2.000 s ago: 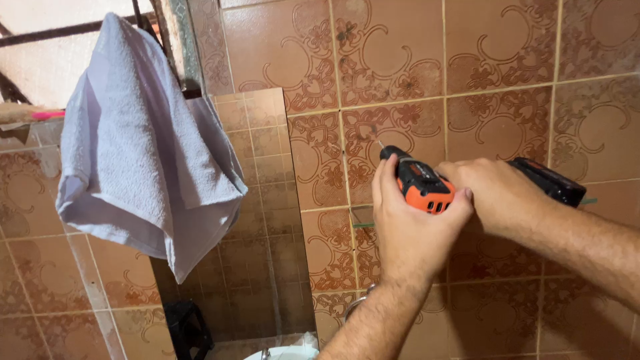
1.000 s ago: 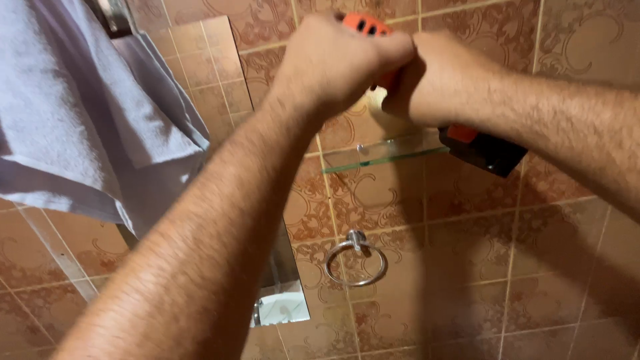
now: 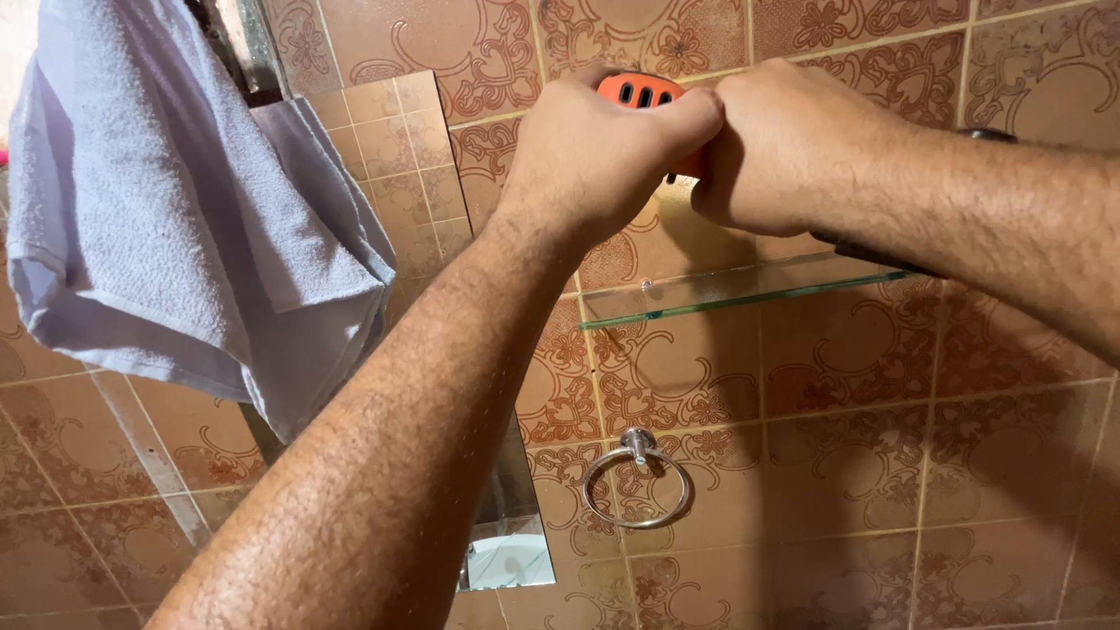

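An orange and black power drill is held by both hands against the tiled wall, above a glass shelf. My left hand wraps the rear of its body, thumb toward the right. My right hand closes around its grip, touching the left thumb. The drill's front and bit are hidden behind my hands. Part of its black base shows below my right wrist. Under the hands, the glass shelf juts from the wall, and lower down hangs a metal towel ring.
A pale blue towel hangs at the left, in front of a tall wall mirror. Patterned brown tiles cover the wall. A window edge shows at the upper left.
The view has tilted down since the first frame. Both hands stay on the drill; its front, visible two seconds ago, is now hidden behind them.
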